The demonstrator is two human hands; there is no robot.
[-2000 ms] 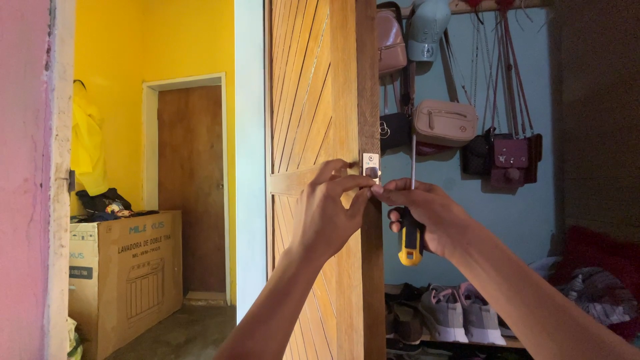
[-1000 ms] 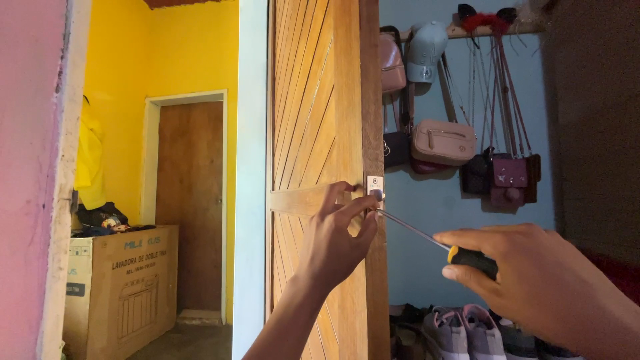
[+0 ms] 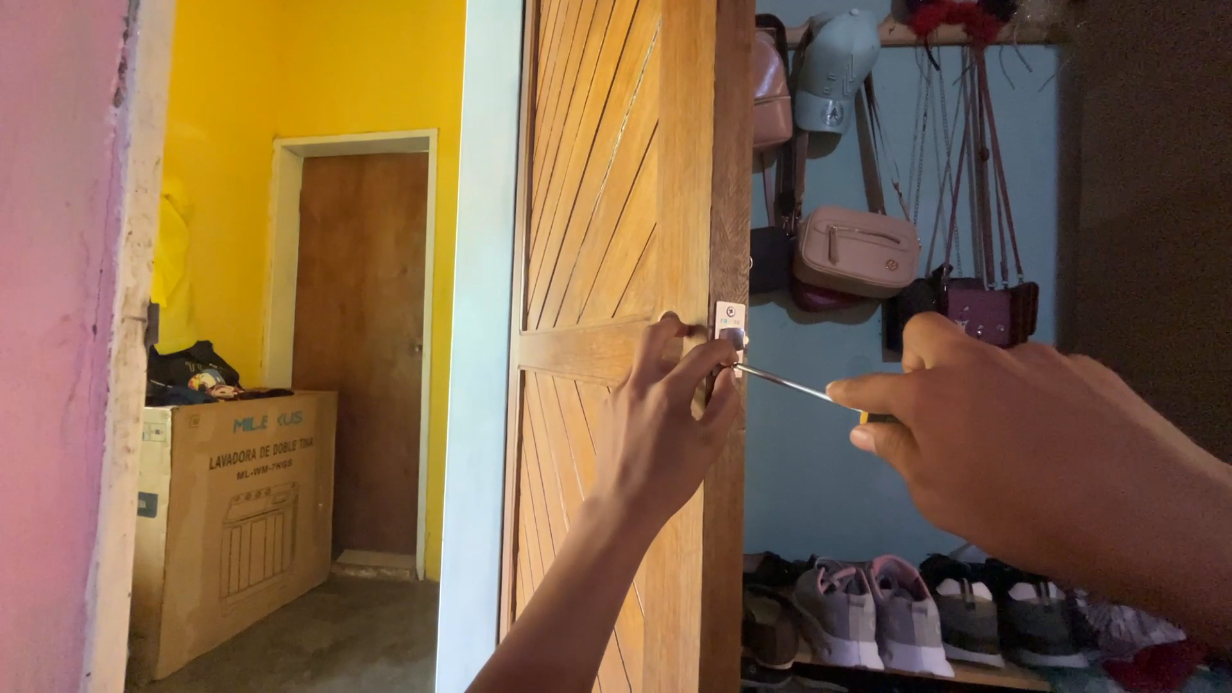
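A wooden door (image 3: 679, 192) stands with its narrow edge toward me, and a metal latch plate (image 3: 731, 316) is set in that edge. My right hand (image 3: 1001, 452) grips the yellow and black handle of a screwdriver (image 3: 784, 382), whose shaft points left. Its tip meets the lower part of the plate, where my fingers hide the exact contact. My left hand (image 3: 664, 414) lies against the door face, its fingertips at the door edge beside the plate and the screwdriver tip. Whether those fingers pinch something small cannot be told.
Behind the door, a cap (image 3: 837, 72), a beige bag (image 3: 857, 252) and several other bags hang on the blue wall. Sneakers (image 3: 905, 616) line a low shelf at lower right. At left are a large cardboard box (image 3: 241, 520) and a closed brown door (image 3: 361, 356).
The screwdriver was upright in my right hand two seconds ago; it now slants to the plate. My right hand has moved behind its handle. My left hand stays at the door edge.
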